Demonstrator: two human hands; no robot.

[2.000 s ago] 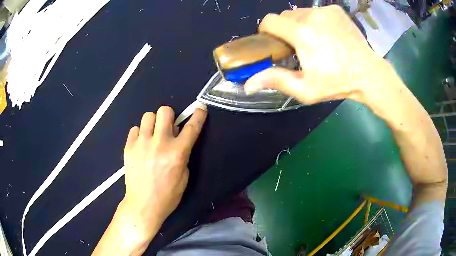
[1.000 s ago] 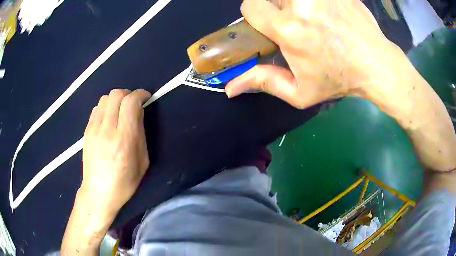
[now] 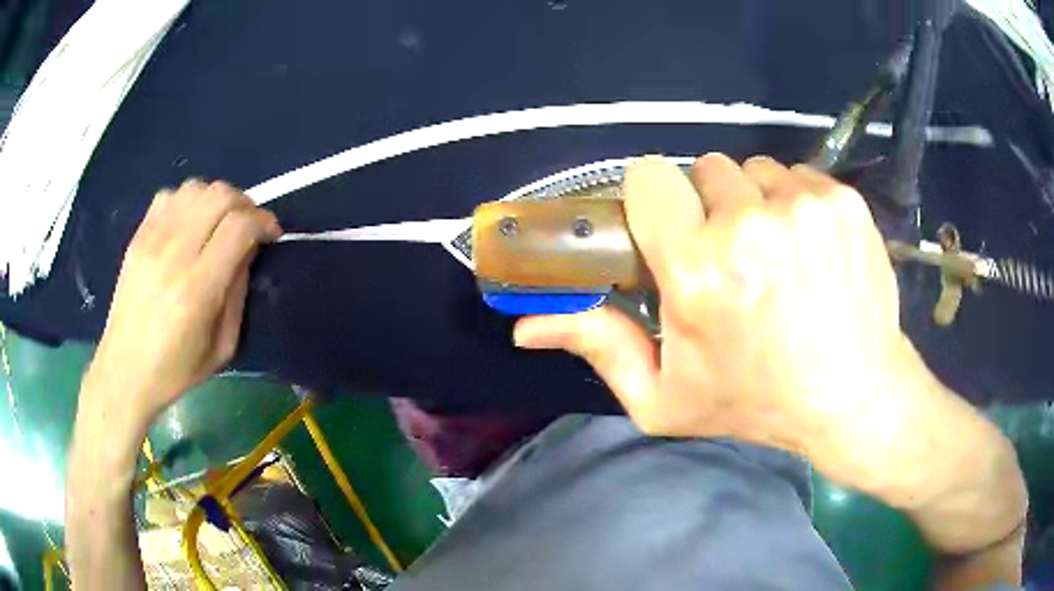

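A narrow white strip [image 3: 381, 232] runs from the fingertips of my left hand [image 3: 179, 294] to the pointed tip of the steam iron [image 3: 566, 242]. My left hand pinches the strip at the left of the dark cover. My right hand [image 3: 763, 300] is closed around the iron's brown handle, with the thumb near the blue steam lever [image 3: 543, 303]. The iron's base lies over the strip and hides its far part. A longer white length of strip curves behind the iron from near my left hand to the right.
A bundle of white strips [image 3: 87, 104] lies at the far left, and another [image 3: 1023, 29] shows at the far right. A dark hose [image 3: 917, 104] and a spring [image 3: 1017, 277] are right of the iron. A yellow-framed bin [image 3: 249, 456] stands on the green floor at lower left.
The view has turned. My left hand and the iron are farther apart, with more strip stretched between them. The other length of strip now curves behind the iron. Both hands keep their grips.
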